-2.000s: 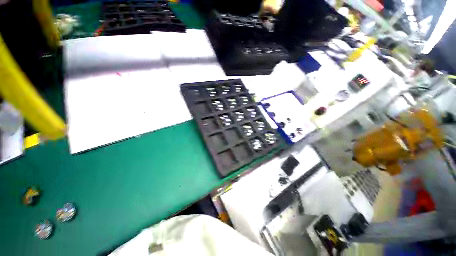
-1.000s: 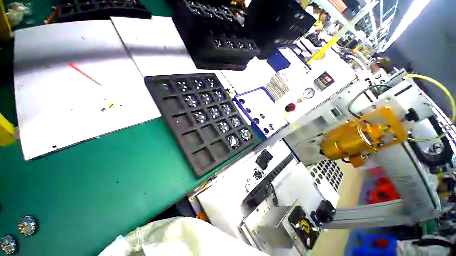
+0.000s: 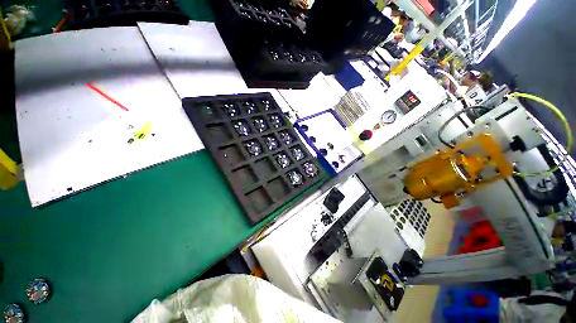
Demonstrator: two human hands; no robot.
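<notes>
Neither of my hands is in the picture; only a pale sleeve or garment (image 3: 234, 303) shows at the bottom edge. Two silver-faced round units lie on the green mat at the lower left, one whole (image 3: 38, 291) and one cut by the edge (image 3: 14, 313). A black foam tray (image 3: 258, 205) lies at the mat's right edge. Several of its square pockets hold silver-looking round parts, and others hold none. To its right is the white machine with an orange-yellow cylinder (image 3: 442, 176) and a black fixture (image 3: 383, 284) with something yellow in it.
White sheets (image 3: 63, 132) with a red stick (image 3: 107, 96) lie behind the mat. A blue-edged tray (image 3: 328, 140) lies beyond the foam tray. Dark stacked trays (image 3: 284, 66) stand at the back. A gauge (image 3: 388, 117) and red display (image 3: 412, 99) are on the machine. A blue object (image 3: 470, 305) is lower right.
Over two seconds the view has swung right, so the bench things shift left in the picture. A yellow-centred unit at the lower left has left view. Little differs from one second ago.
</notes>
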